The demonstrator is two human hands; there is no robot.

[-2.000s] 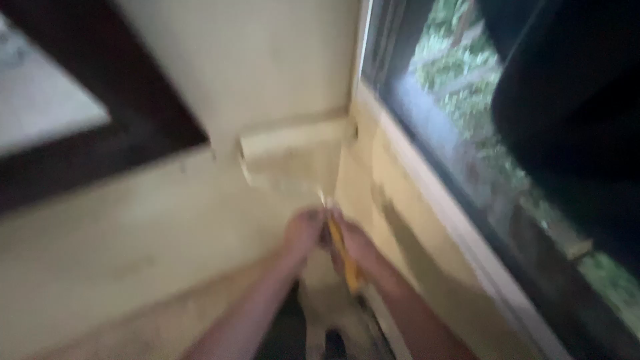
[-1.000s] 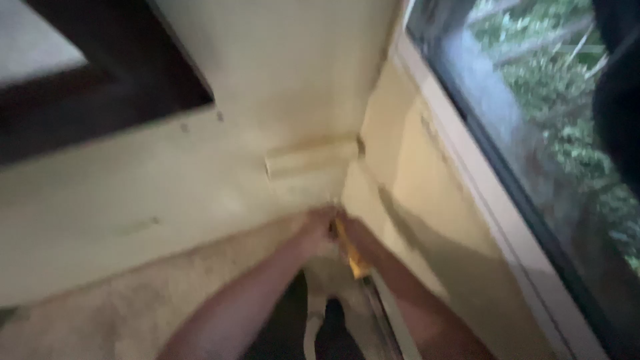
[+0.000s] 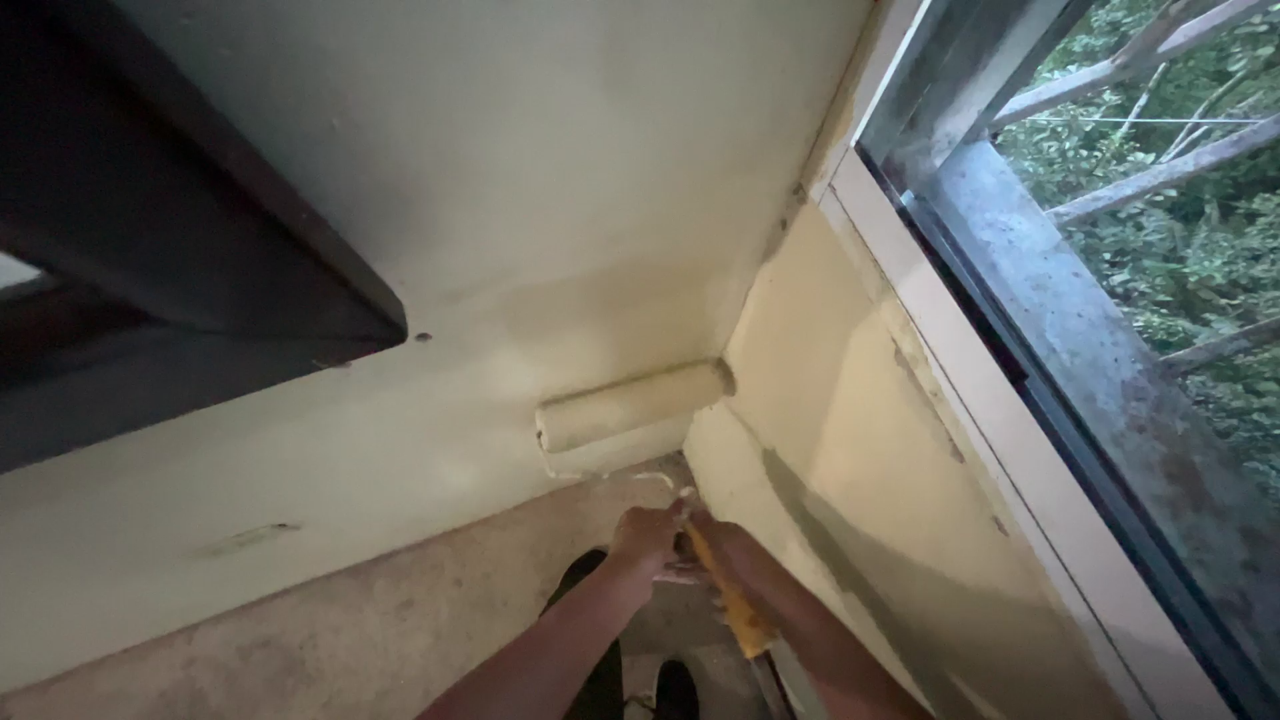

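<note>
A paint roller (image 3: pixel 630 405) lies against the pale wall (image 3: pixel 480 420), low down, its right end at the corner with the yellowish wall. Its wire frame bends down to an orange handle (image 3: pixel 735 595), from whose lower end a dark pole (image 3: pixel 770 685) runs toward me. My left hand (image 3: pixel 650 540) and my right hand (image 3: pixel 715 545) are close together around the top of the handle, both closed on it. The fingers partly hide the grip.
A dark frame (image 3: pixel 200 350) juts from the wall at the left. A window frame (image 3: pixel 960 400) runs down the right, with foliage and bars outside. Below are the concrete floor (image 3: pixel 300 640) and my dark shoes (image 3: pixel 677 690).
The roller has moved down the wall, farther below the dark frame's corner. Both hands have kept their grip on its handle.
</note>
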